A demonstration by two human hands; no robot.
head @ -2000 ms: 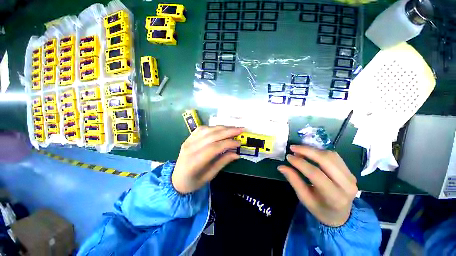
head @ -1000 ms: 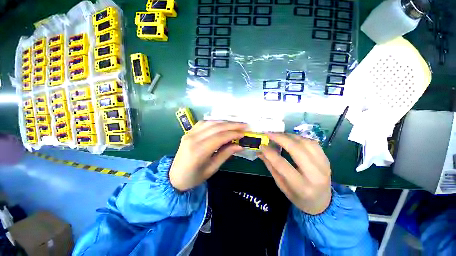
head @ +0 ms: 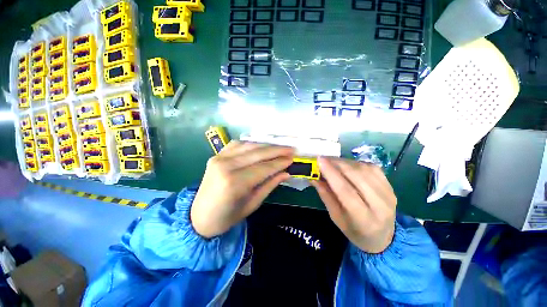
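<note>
A yellow device housing [head: 304,168] with a dark rectangular window is held between both hands, above a white work pad [head: 294,144]. My left hand [head: 243,186] holds its left end, with fingers over that end. My right hand [head: 358,201] has its fingertips at its right end. The hands hide both ends of the housing. The pad shows behind it and a little below it. Another yellow housing [head: 216,139] lies tilted just beyond my left hand.
A blister tray [head: 90,121] of yellow housings is at left. A film sheet [head: 324,54] with black frames lies ahead. At right are a dispenser bottle [head: 471,23], dotted sheet [head: 474,90], white cloth [head: 447,171], black pen-like tool [head: 406,146] and crumpled film [head: 372,154].
My right hand has moved left from beside the pad to the housing's right end. The black frame seen below the housing earlier no longer shows there. The whole view has shifted slightly.
</note>
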